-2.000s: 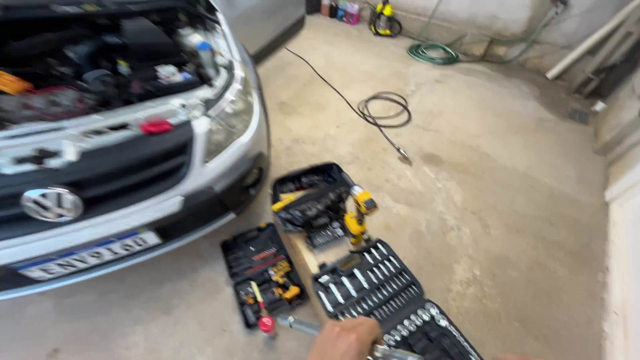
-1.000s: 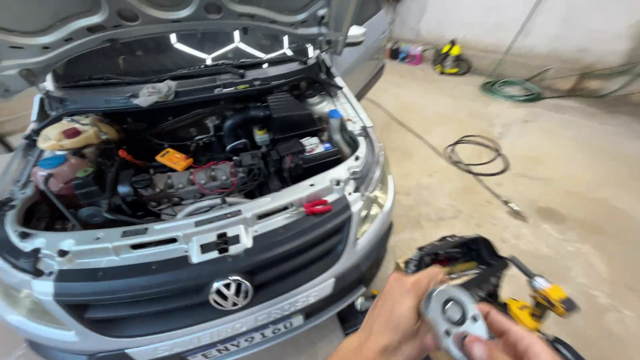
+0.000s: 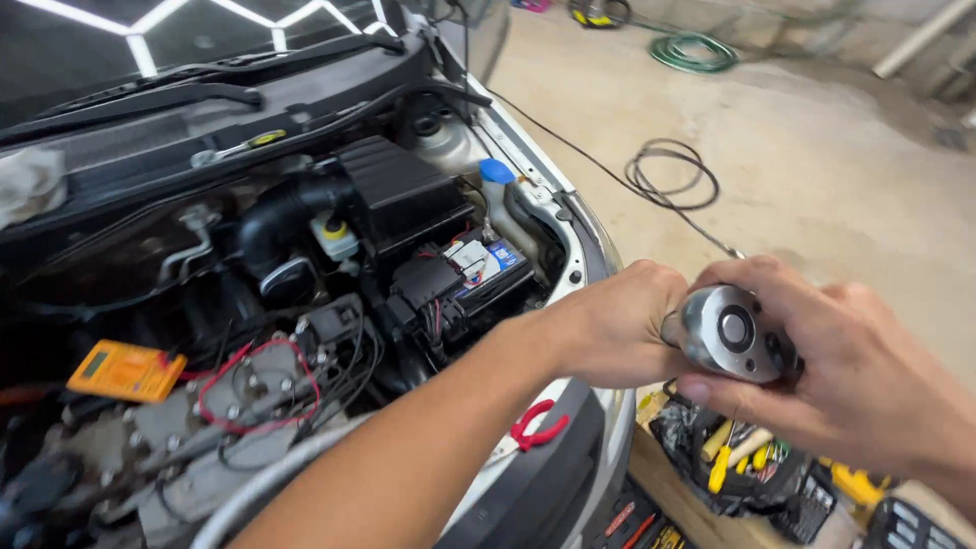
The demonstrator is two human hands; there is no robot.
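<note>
A chrome ratchet wrench (image 3: 732,332) is held between both hands above the car's front right corner in view. My right hand (image 3: 823,358) grips its round head, thumb below and fingers over the top. My left hand (image 3: 633,324) is closed around the part just left of the head; what exactly it grips is hidden behind the fingers. Below my left forearm, red-handled pliers (image 3: 537,427) lie on the front edge of the engine bay. An orange multimeter (image 3: 126,371) with a red lead (image 3: 259,427) rests on the engine.
The car battery (image 3: 488,267) and black air filter box (image 3: 404,191) sit in the bay. A screwdriver (image 3: 240,147) lies below the windshield. Beside the bumper are a bag of tools (image 3: 732,457) and tool cases (image 3: 633,526). A black hose (image 3: 671,183) and green hose (image 3: 694,52) lie on the floor.
Both hands have stayed on the ratchet since one second ago. The view has moved closer over the engine bay.
</note>
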